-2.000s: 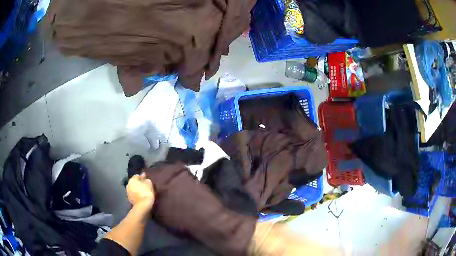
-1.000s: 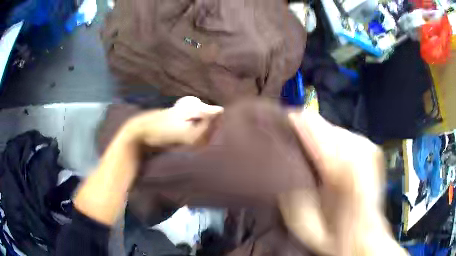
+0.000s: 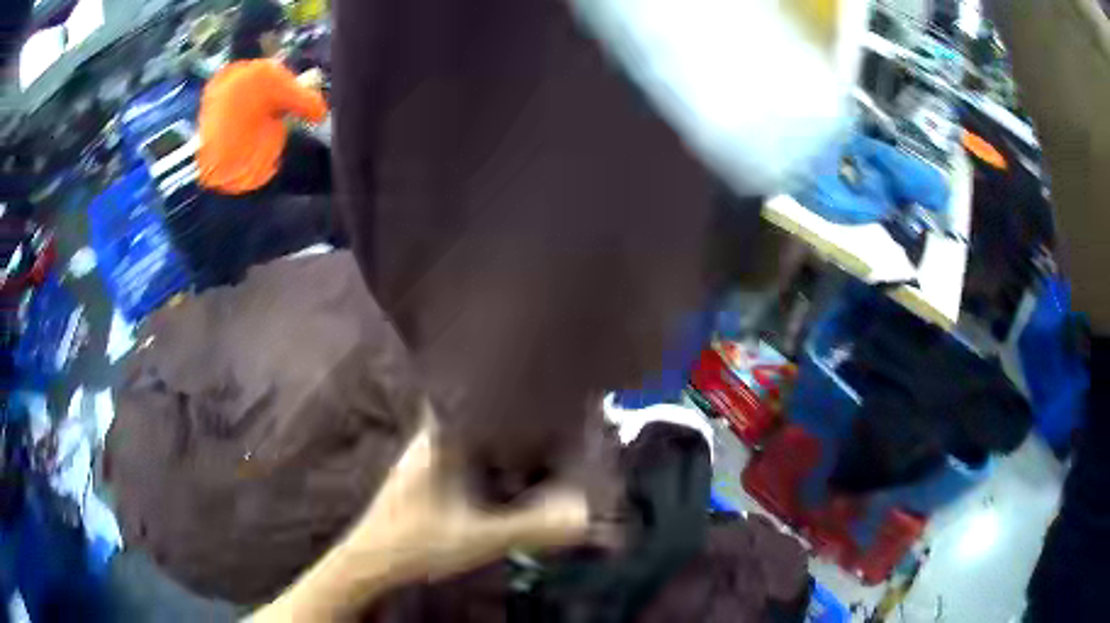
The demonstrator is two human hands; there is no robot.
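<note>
A brown garment (image 3: 523, 219) hangs close in front of me, blurred, from the top edge down to my left hand. My left hand (image 3: 499, 517) comes from the lower left and grips the garment's lower end. My right forearm rises along the right edge; my right hand is out of the picture. The rounded brown garment pile (image 3: 256, 414) lies on the left. More brown cloth (image 3: 743, 566) and a black piece (image 3: 667, 487) show below the held garment. A blurred white thing (image 3: 730, 85) is at the top, too unclear to name.
A person in orange (image 3: 244, 122) sits at upper left beside blue crates (image 3: 134, 250). On the right are a red crate (image 3: 791, 481), a light-blue tub with black garments (image 3: 925, 389), a red carton (image 3: 736, 389) and a table edge (image 3: 852, 250) with blue cloth.
The view has tilted up and turned. The brown garment, held low in both hands before, now hangs upright before me. My right arm has risen and its hand has left the picture.
</note>
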